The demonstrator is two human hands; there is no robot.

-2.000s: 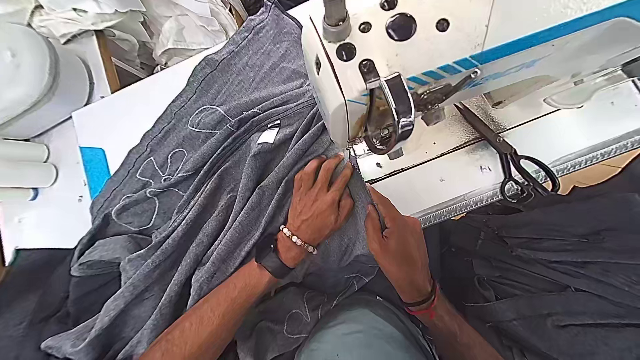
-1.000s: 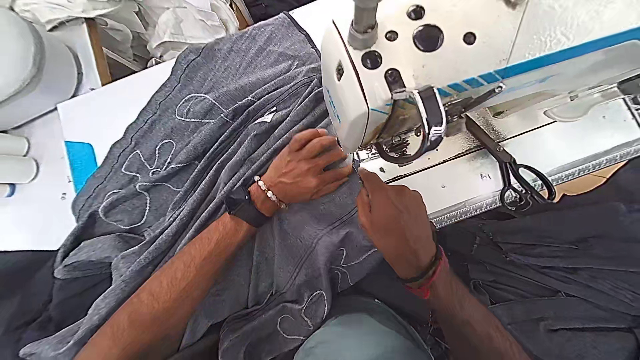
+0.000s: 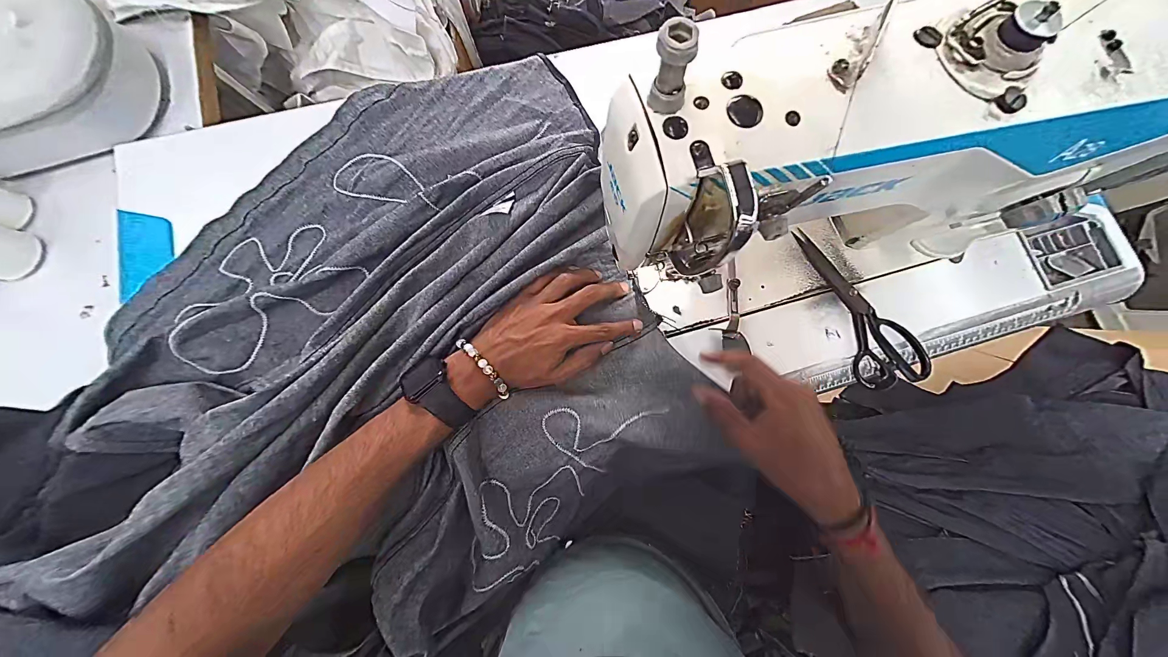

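Observation:
A dark grey fabric garment (image 3: 392, 265) with white stitched flower outlines lies across the bed of a Jack sewing machine (image 3: 730, 155). My left hand (image 3: 557, 328) rests flat on the cloth just left of the needle area, fingers spread, a beaded bracelet and dark watch on its wrist. Over the cloth's right edge, my right hand (image 3: 776, 420) is blurred, its thumb and fingers apart; whether it touches the cloth cannot be told. Black-handled scissors (image 3: 862, 315) lie on the machine bed, to the right of the needle area.
More dark fabric (image 3: 1013, 465) is piled at the right. White round objects (image 3: 73, 82) stand at the upper left, beside white crumpled cloth (image 3: 365, 41) behind the table. A bobbin winder or thread fitting (image 3: 1031, 27) sits on top of the machine.
My right hand has come away from the needle area, moving right and toward me, and its fingers have parted. My left hand stays on the cloth, its fingers now more spread.

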